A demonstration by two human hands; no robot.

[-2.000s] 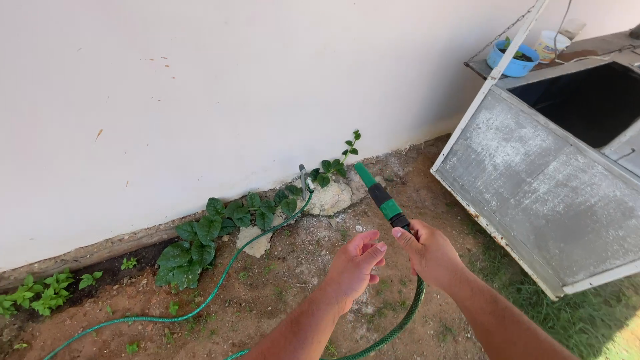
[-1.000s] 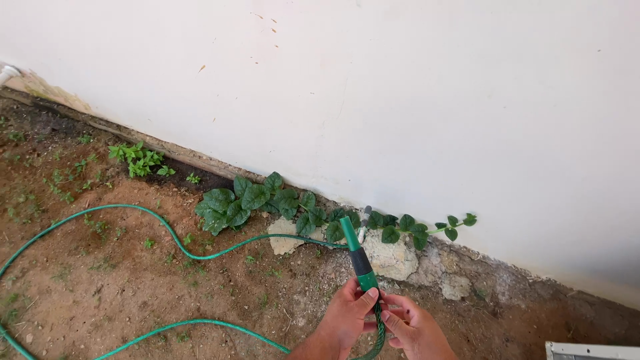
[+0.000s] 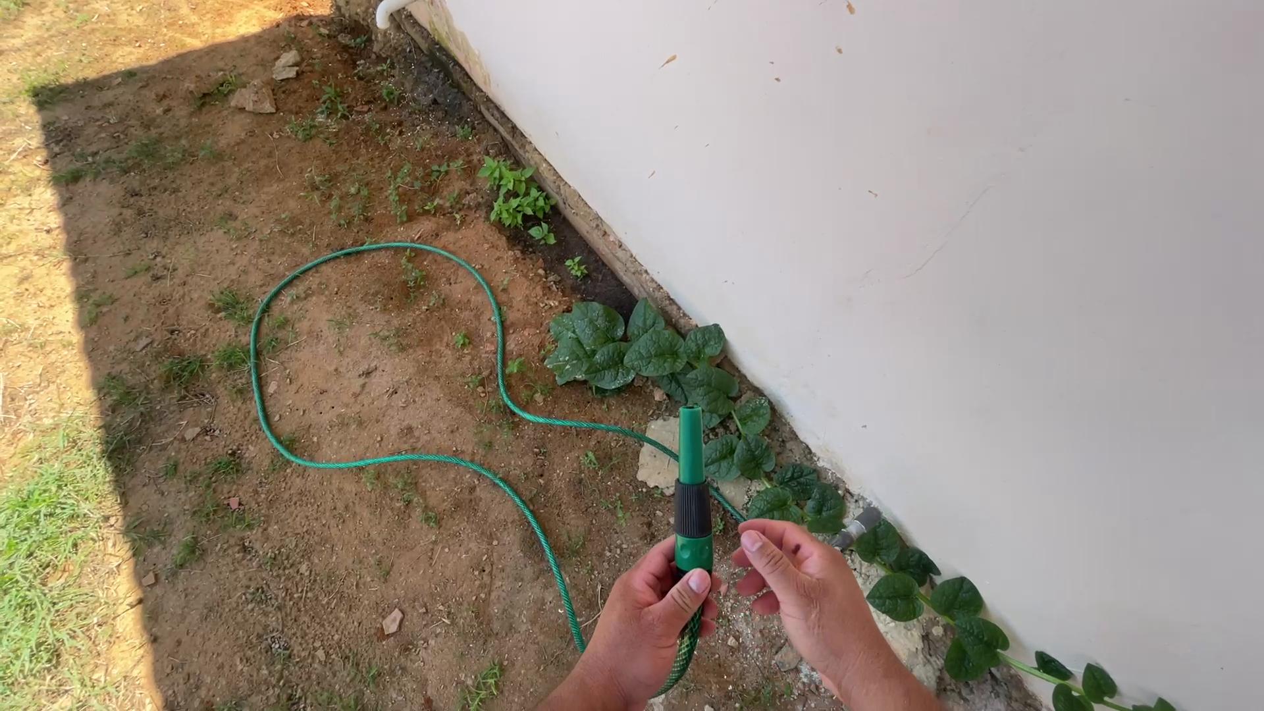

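Observation:
My left hand (image 3: 647,617) is closed around the lower end of a green and black hose nozzle (image 3: 693,504), whose tip points up, away from me. A thick dark green hose (image 3: 683,662) hangs down from the nozzle beneath that hand. Just right of the nozzle is my right hand (image 3: 805,597), fingers curled and thumb near the index finger, with nothing visible in it. Whether its fingertips touch the nozzle's base I cannot tell. A thinner green hose (image 3: 395,459) lies in a wide loop on the soil and passes behind the nozzle.
A white wall (image 3: 938,247) rises on the right. Along its foot grow a broad-leaved creeping plant (image 3: 657,353) and a small light green plant (image 3: 515,195). A grey pipe end (image 3: 857,528) sticks out near my right hand. Flat stones (image 3: 659,454) lie by the plant; grass (image 3: 44,563) is at the left.
The view has swung left along the wall. My right hand held the nozzle two seconds ago; now my left hand holds it and my right hand is beside it.

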